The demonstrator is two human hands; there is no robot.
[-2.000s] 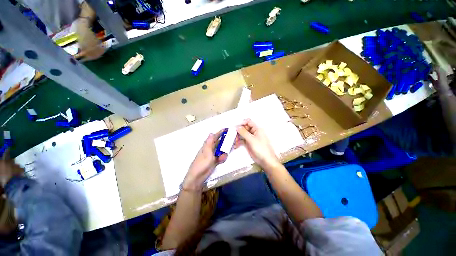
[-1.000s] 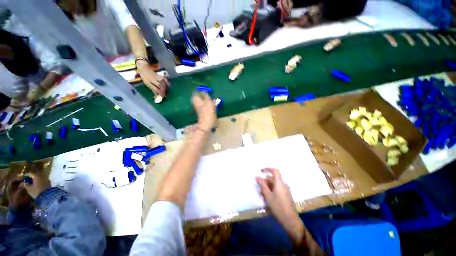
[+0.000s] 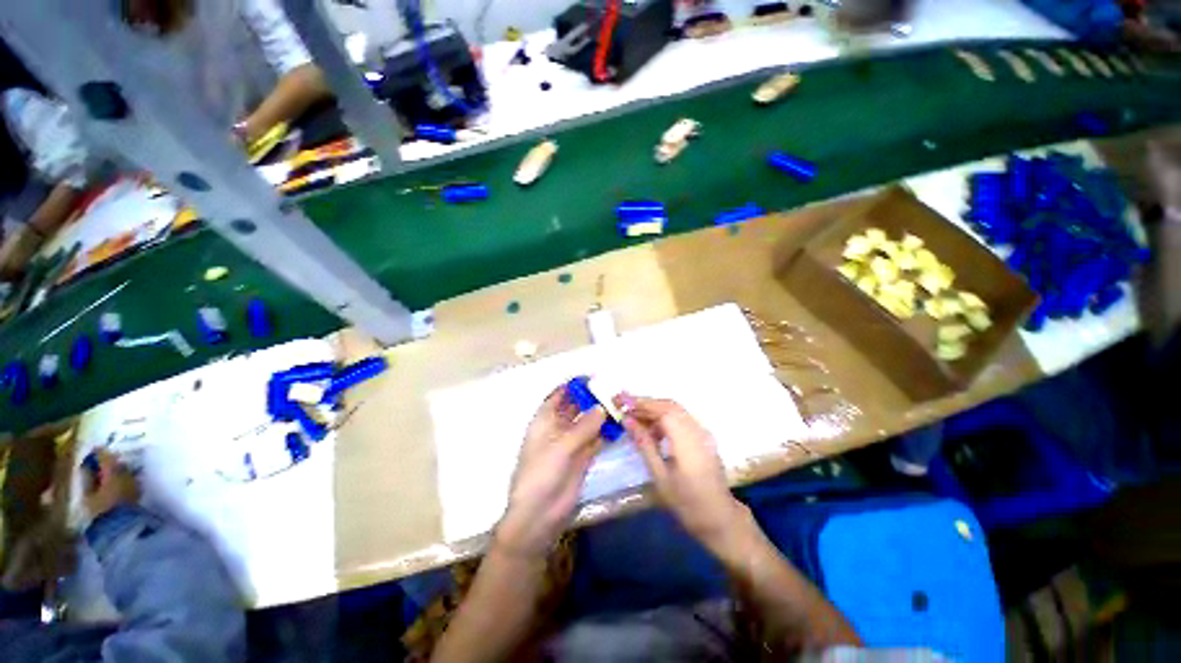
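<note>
My left hand [image 3: 551, 456] holds a blue battery pack [image 3: 583, 394] over the white work sheet [image 3: 492, 447]. My right hand [image 3: 676, 453] is at the pack's right side, its fingertips pinching a small pale piece [image 3: 609, 403] against the pack. Both hands are close together. Lead wires [image 3: 793, 363] lie along the sheet's right edge. A short white strip [image 3: 602, 326] lies at the sheet's top edge. Whether the pale piece is stuck to the pack cannot be told.
An open parts box [image 3: 997, 339] with cream pieces stands right of the sheet, a blue heap [image 3: 1056, 233] beyond it. Loose blue packs [image 3: 304, 395] lie left. A green conveyor [image 3: 499, 240] and metal upright [image 3: 259, 194] are ahead. Another worker's sleeve [image 3: 162, 570] is at left.
My left hand has come back from the conveyor with a blue pack, and my right hand has closed in beside it. The far worker's hand has drawn back from the belt.
</note>
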